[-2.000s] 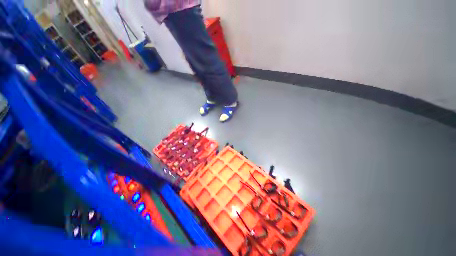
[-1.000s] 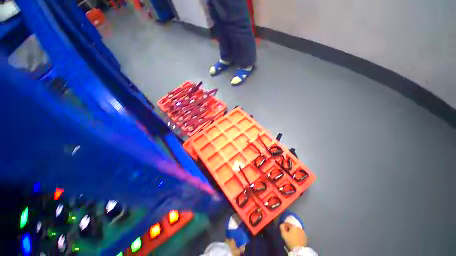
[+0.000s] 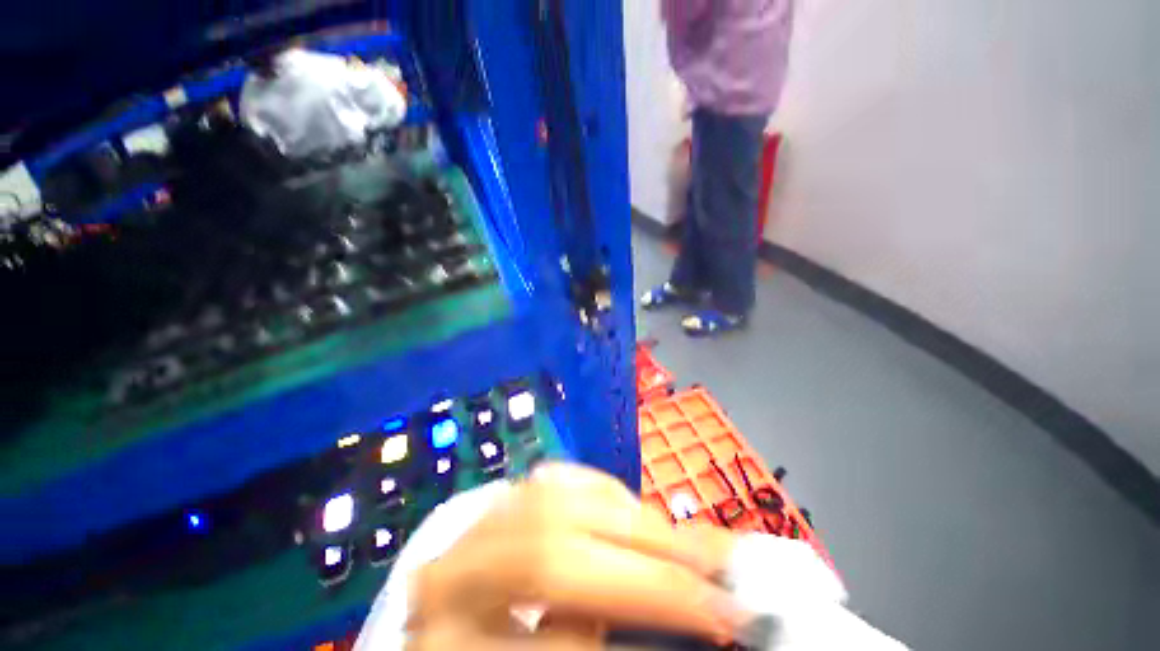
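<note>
My left hand [image 3: 477,591] and my right hand [image 3: 623,541] are close together and blurred at the bottom centre, in front of the rack, with white sleeves on both sides. They overlap, so their border is unclear. A thin dark band [image 3: 662,638], perhaps a watch strap, shows below the fingers at the bottom edge; which hand holds it cannot be told. An orange-red compartment tray [image 3: 674,432] is behind them to the right, with black-strapped watches [image 3: 763,509] in its near pockets. My sleeve hides part of it.
The blue rack [image 3: 579,165] fills the left, with lit watches [image 3: 445,435] on a green shelf and dark rows of things above. A person [image 3: 725,165] stands in the aisle by the white wall [image 3: 967,191]. Part of another orange-red tray [image 3: 651,371] shows beyond the rack post.
The view has swung left and up towards the rack. My hands, low beyond the tray's near edge before, are now raised close to the camera. The dark band now shows by them.
</note>
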